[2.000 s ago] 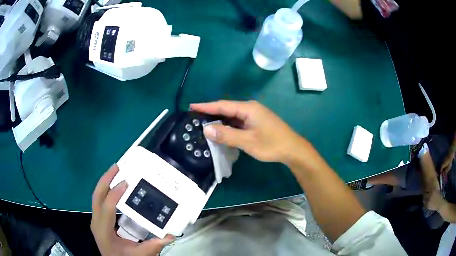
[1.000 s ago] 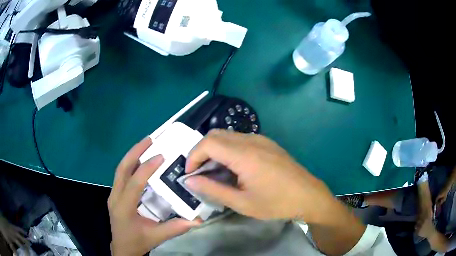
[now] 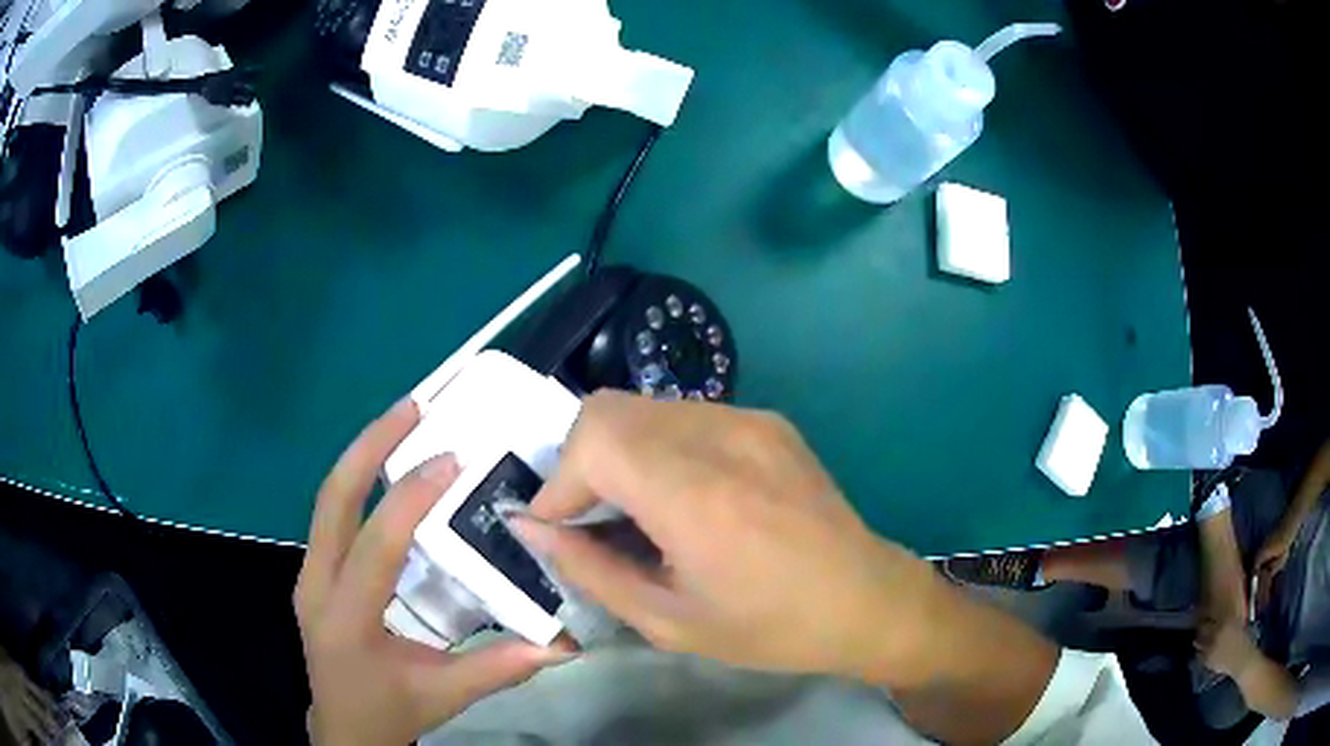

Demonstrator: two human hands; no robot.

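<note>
A white security camera (image 3: 503, 401) is at the near edge of the table, its black lens ball (image 3: 680, 347) with a ring of small lights pointing up and right. A white antenna (image 3: 496, 330) runs along its side. My left hand (image 3: 382, 583) holds the camera's lower end around the bracket. My right hand (image 3: 715, 525) pinches a pale grey cloth (image 3: 595, 590) and presses it on the black label (image 3: 506, 528) of the housing. The hand hides part of the cloth, label and housing.
Another camera (image 3: 503, 73) lies at the far side, and more (image 3: 172, 168) are heaped at the left. A squeeze bottle (image 3: 913, 120) and two white blocks (image 3: 973, 233) (image 3: 1074, 445) stand right. A second bottle (image 3: 1196, 427) is at the right edge, near another person's arm (image 3: 1240, 627).
My right hand has moved from the lens ball down to the black label with the cloth. The camera is turned, and my left hand still holds it. The view has shifted.
</note>
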